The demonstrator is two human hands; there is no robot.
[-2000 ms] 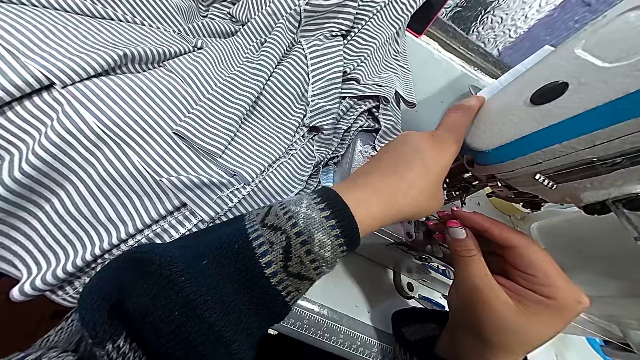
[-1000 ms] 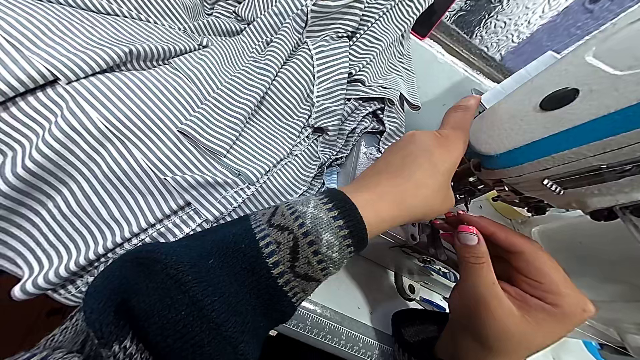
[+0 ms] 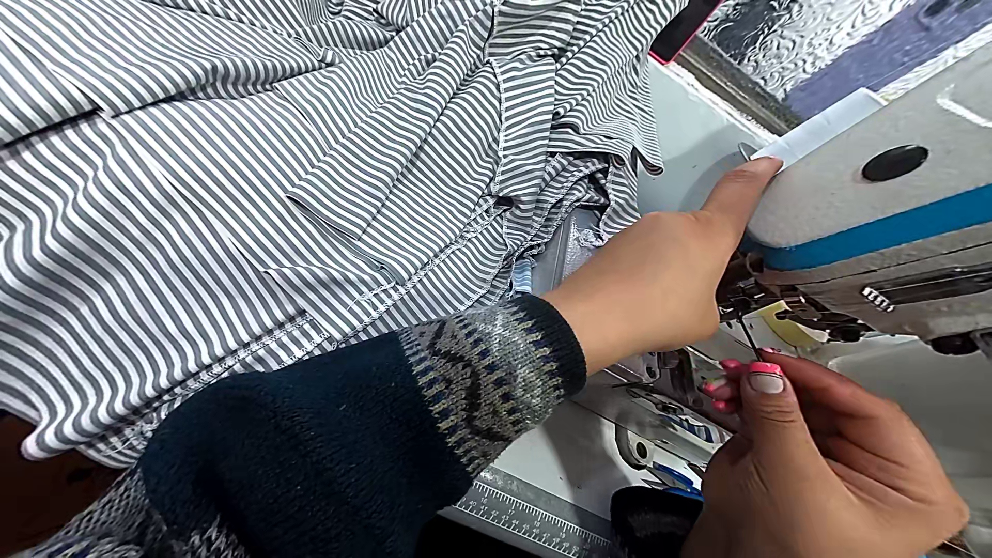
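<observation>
My left hand [image 3: 659, 271] reaches across from the left in a patterned sweater cuff, one fingertip against the end of the sewing machine head [image 3: 868, 201]. Its other fingers are largely hidden, so any hold there cannot be told. Below the head, my right hand [image 3: 821, 457] pinches a thin dark rod or thread [image 3: 749, 338] between thumb and finger, near the needle area [image 3: 740, 298]. Pink-tipped nails show there. Grey-and-white striped fabric [image 3: 310, 194] lies heaped to the left, apart from both hands.
Thread snips or scissors [image 3: 639, 448] with blue parts lie beside my right hand. A ruler [image 3: 527, 511] runs along the near edge. A phone-like object with a red edge [image 3: 686, 27] is at the top. White tape or paper [image 3: 825, 128] sits on the machine head.
My right hand has shifted slightly down from the needle area, and the thin dark item above its fingertips now shows. My left hand stays at the machine head.
</observation>
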